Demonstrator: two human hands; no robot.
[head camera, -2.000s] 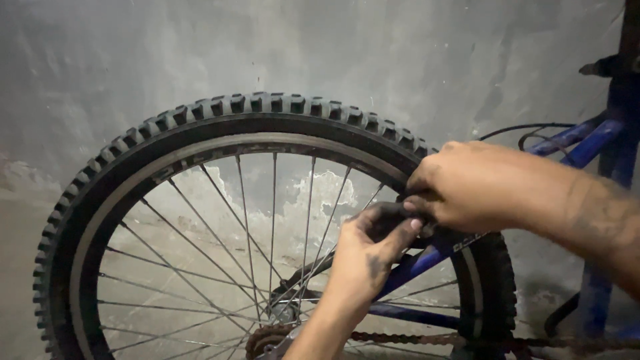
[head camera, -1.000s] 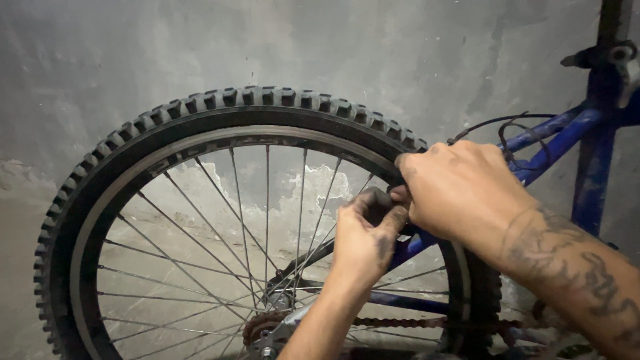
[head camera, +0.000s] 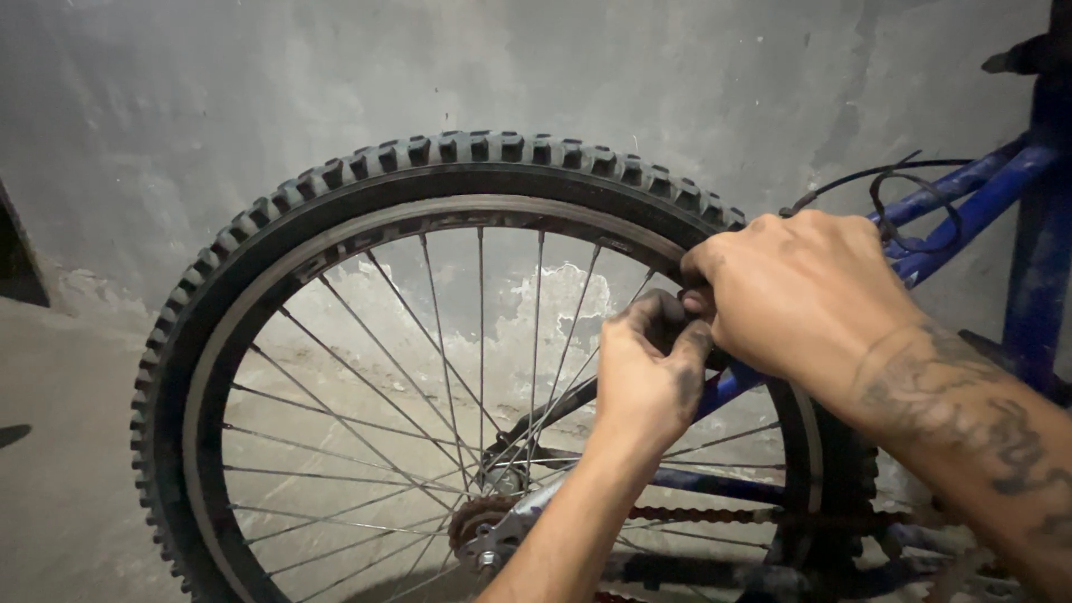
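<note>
A bicycle's rear wheel with a knobby black tire (head camera: 469, 149) and a metal rim (head camera: 502, 203) stands upright before me. My left hand (head camera: 649, 368) is at the rim's right inner side, thumb and fingers bent together, their tips dark with grime. My right hand (head camera: 796, 293) reaches over the rim and tire from the right, and its fingertips meet those of my left hand. What lies between the fingertips is hidden, so I cannot tell whether either hand grips something. The blue bicycle frame (head camera: 729, 389) runs just behind the hands.
Thin spokes (head camera: 481, 327) run to the hub (head camera: 502, 473), beside a rusty sprocket (head camera: 477, 519) and a brown chain (head camera: 712, 512). A loose black cable (head camera: 875, 180) loops near the upper frame tubes. Behind the wheel is a grey wall (head camera: 335, 75) with peeling paint.
My hands stay together at the right part of the rim, with only small shifts of the fingers. The view has moved slightly.
</note>
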